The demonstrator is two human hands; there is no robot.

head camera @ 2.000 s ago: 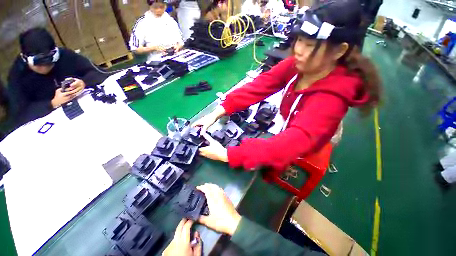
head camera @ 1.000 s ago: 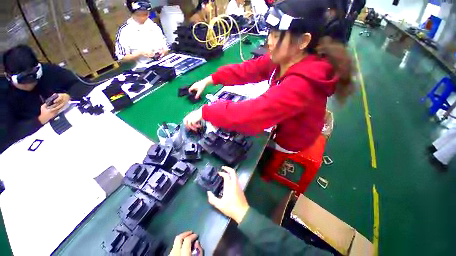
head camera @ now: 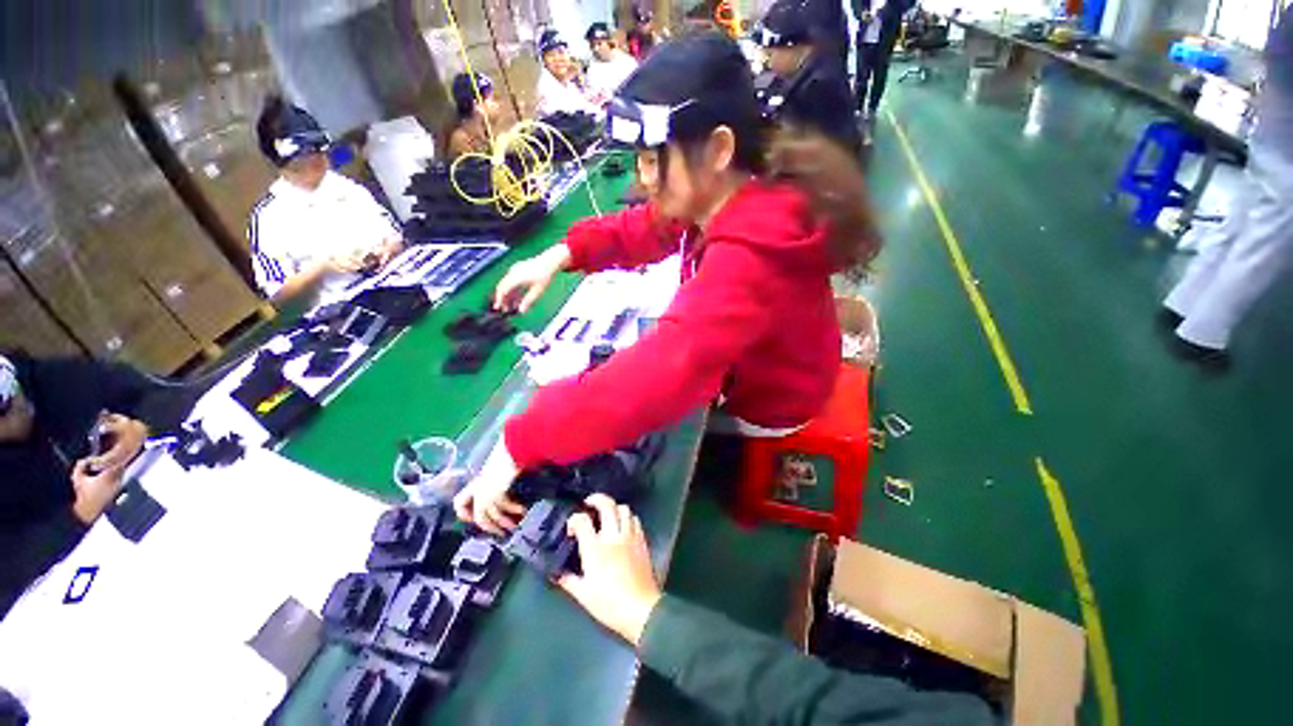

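Observation:
My right hand (head camera: 613, 570) reaches in from the lower right, with thumb and fingers around the near side of a black finished assembly (head camera: 542, 535), at the near end of the neighbour's units. More finished assemblies (head camera: 423, 616) stand in rows to its left, with square bases down and stepped blocks up. A smaller black unit (head camera: 477, 565) stands between them and my hand. My left hand is out of the picture.
A person in red (head camera: 737, 298) leans over the bench, one hand (head camera: 489, 499) just beyond my unit. A clear round container (head camera: 427, 468) stands behind the rows. A grey pad (head camera: 288, 634) lies on the white sheet (head camera: 185, 610). An open cardboard box (head camera: 929, 603) is at lower right.
The view has swung right. My right hand has carried the assembly forward, towards the neighbour's hand. My left hand has left the picture. The neighbour's far hand has moved to black parts further back.

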